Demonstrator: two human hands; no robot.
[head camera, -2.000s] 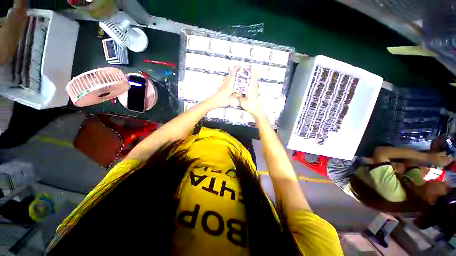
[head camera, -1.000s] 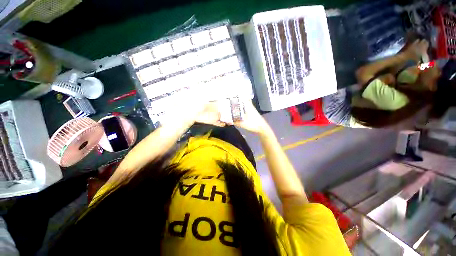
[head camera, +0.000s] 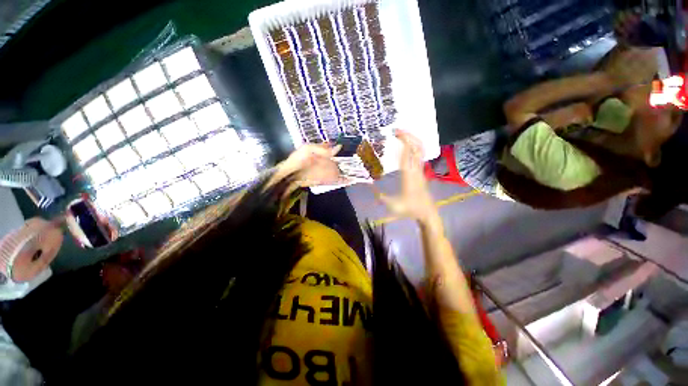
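Observation:
The white plastic bin (head camera: 419, 83) is in front of me, with rows of brown and striped parts on edge (head camera: 332, 71). My left hand (head camera: 313, 164) is at the bin's near-left edge, its fingertips on a small dark flat part (head camera: 348, 145). A brown flat part (head camera: 370, 159) shows beside it, tilted; I cannot tell whether it is held or lies in the bin. My right hand (head camera: 411, 181) is at the bin's near-right corner, fingers apart and empty, slightly blurred. The blister tray (head camera: 240, 130) lies to the left with overexposed white pieces (head camera: 143, 151) in its pockets.
At the left are a pink fan (head camera: 30, 249), a smartphone (head camera: 89, 222) and a small white fan (head camera: 49, 160). A seated person (head camera: 562, 162) is at the right, near dark trays (head camera: 551, 30). A red object (head camera: 446, 166) shows beyond the bin's near-right corner.
The view has swung right, so tray and bin appear further left. My hands have moved from the tray to the bin; my right hand has come away from my left and opened.

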